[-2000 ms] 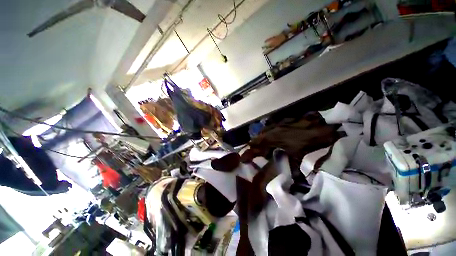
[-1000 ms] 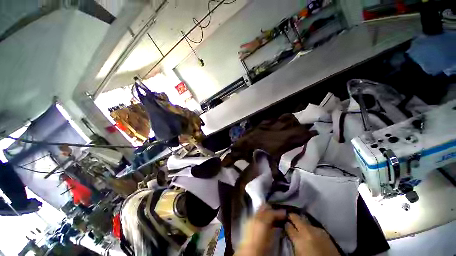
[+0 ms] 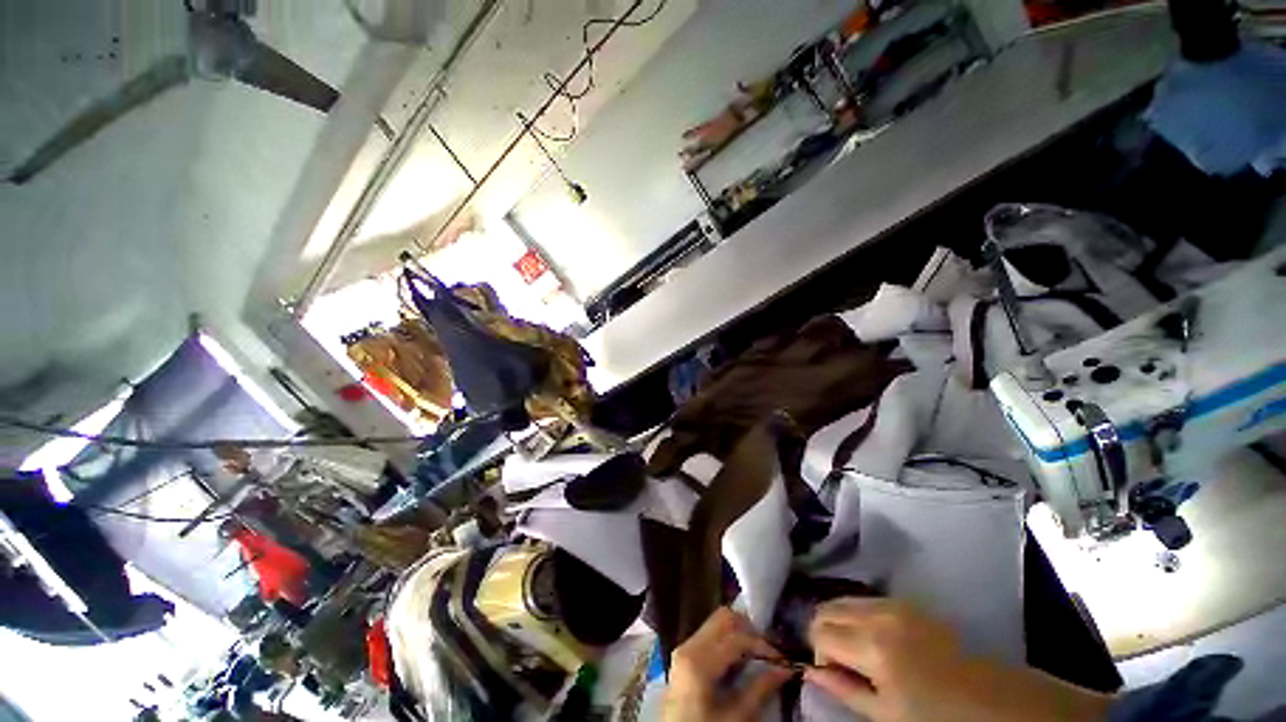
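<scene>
My left hand (image 3: 726, 666) and my right hand (image 3: 882, 660) are close together at the bottom centre, fingertips nearly meeting. Both pinch a thin dark edge or strip (image 3: 790, 666) between thumb and fingers. It lies over the heap of light grey cut pieces (image 3: 938, 543) and dark brown cut pieces (image 3: 705, 543). The exact shape of the held part is hidden by my fingers. The white sewing machine head (image 3: 1058, 423) with its blue stripe is to the right, away from my hands.
The brightly lit machine bed (image 3: 1142, 578) is at the right. Brown fabric (image 3: 790, 381) lies behind the heap. A striped black and yellow bundle (image 3: 487, 607) is at the left. A long pale worktable (image 3: 874, 184) and light blue cloth (image 3: 1220, 120) are behind.
My hands came into view after the first frame. They have since drawn together on the dark edge, and my right forearm now reaches in from the right. The view has shifted slightly.
</scene>
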